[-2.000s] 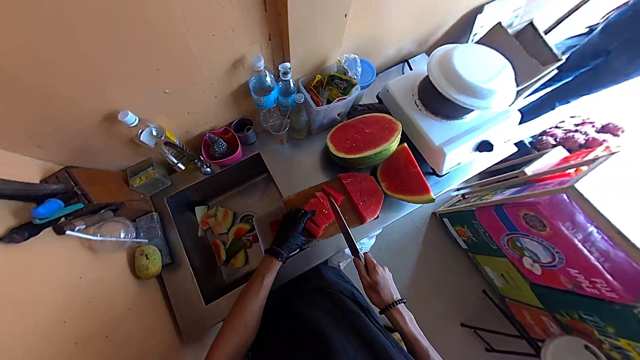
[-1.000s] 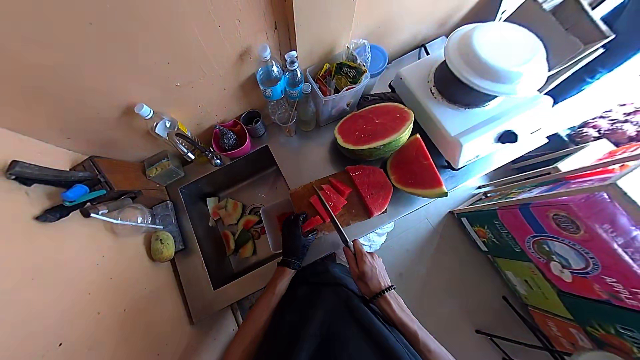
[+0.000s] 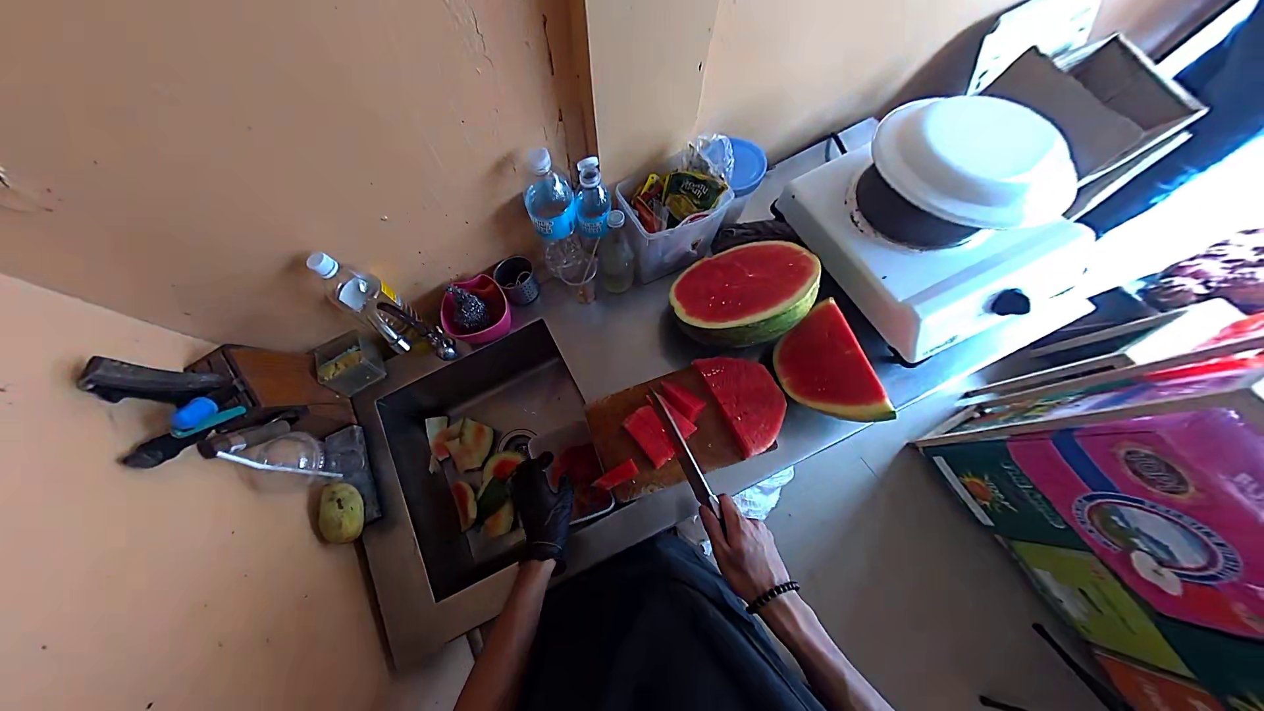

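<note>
My left hand (image 3: 543,509), in a black glove, is over the sink beside a container of red watermelon pieces (image 3: 578,466); whether it holds anything cannot be made out. My bare right hand (image 3: 743,548) grips a kitchen knife (image 3: 688,456) by its handle, the blade over cut watermelon pieces (image 3: 652,436) on a wooden cutting board (image 3: 632,482). A larger peeled watermelon slab (image 3: 743,403) lies on the board's right part. Behind it rest a half watermelon (image 3: 748,286) and a watermelon wedge (image 3: 831,365), both with rind.
Rind scraps (image 3: 472,446) lie in the steel sink (image 3: 395,513). Bottles (image 3: 550,202), a pink bowl (image 3: 489,331) and a plastic bin (image 3: 676,242) line the wall. A white hot plate (image 3: 928,296) stands right; a knife block (image 3: 272,380) and a greenish fruit (image 3: 341,513) are left.
My left hand has moved left, off the cut pieces on the board, to the container in the sink. The knife stays in my right hand over the board.
</note>
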